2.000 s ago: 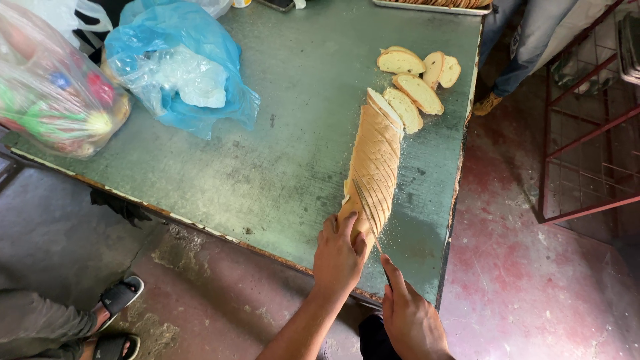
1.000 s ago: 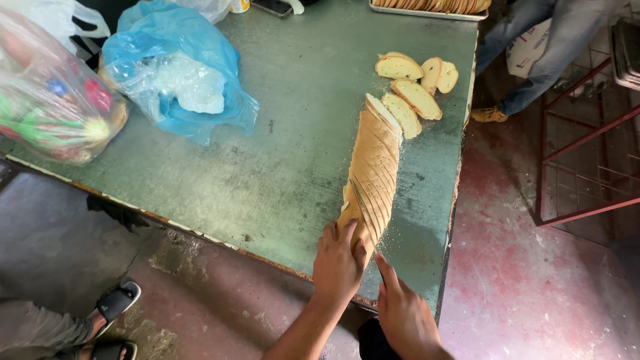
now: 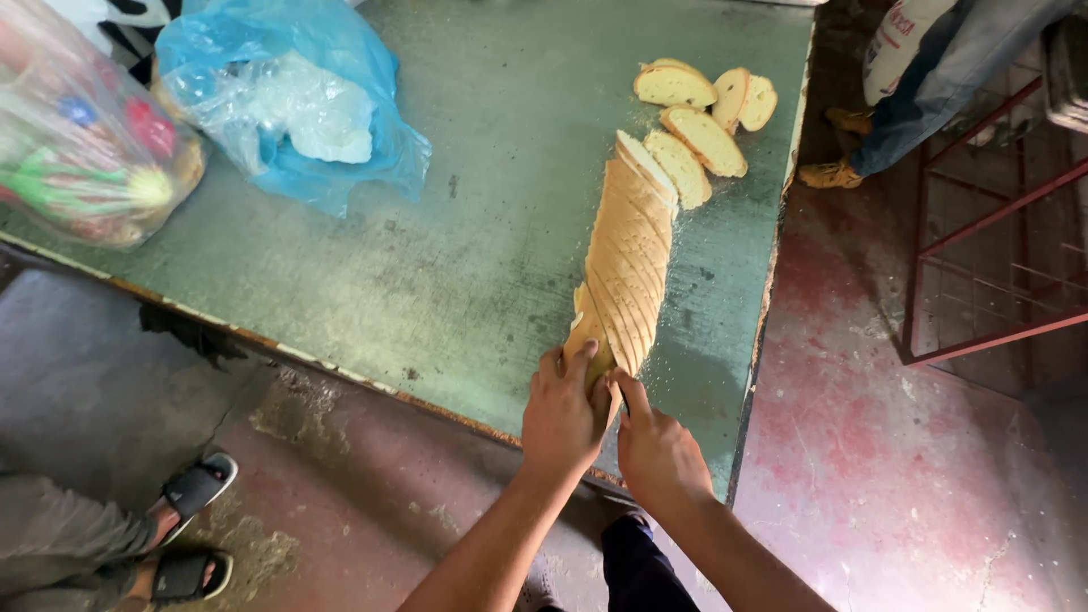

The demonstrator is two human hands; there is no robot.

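Note:
A long loaf of bread (image 3: 629, 255), cut crosswise into many slices still side by side, lies on a worn green tabletop (image 3: 476, 280). My left hand (image 3: 565, 412) grips the loaf's near end, fingers over the crust. Close at its right, my right hand (image 3: 663, 450) is closed around the dark handle of a knife (image 3: 626, 405); the blade is mostly hidden against the bread. Beyond the loaf's far end lie several loose bread slices (image 3: 704, 140), with crumbs around them.
A blue plastic bag (image 3: 387, 127) and a clear bag of colourful items (image 3: 93, 178) stand at the table's left. A person's sandalled feet (image 3: 194, 493) are at lower left. Another person's leg (image 3: 918, 110) and a red metal rack (image 3: 1003, 336) are at right.
My right hand has moved in toward the loaf and my left hand, and the knife blade that showed along the cuts is now mostly hidden. The loose slices have stayed put.

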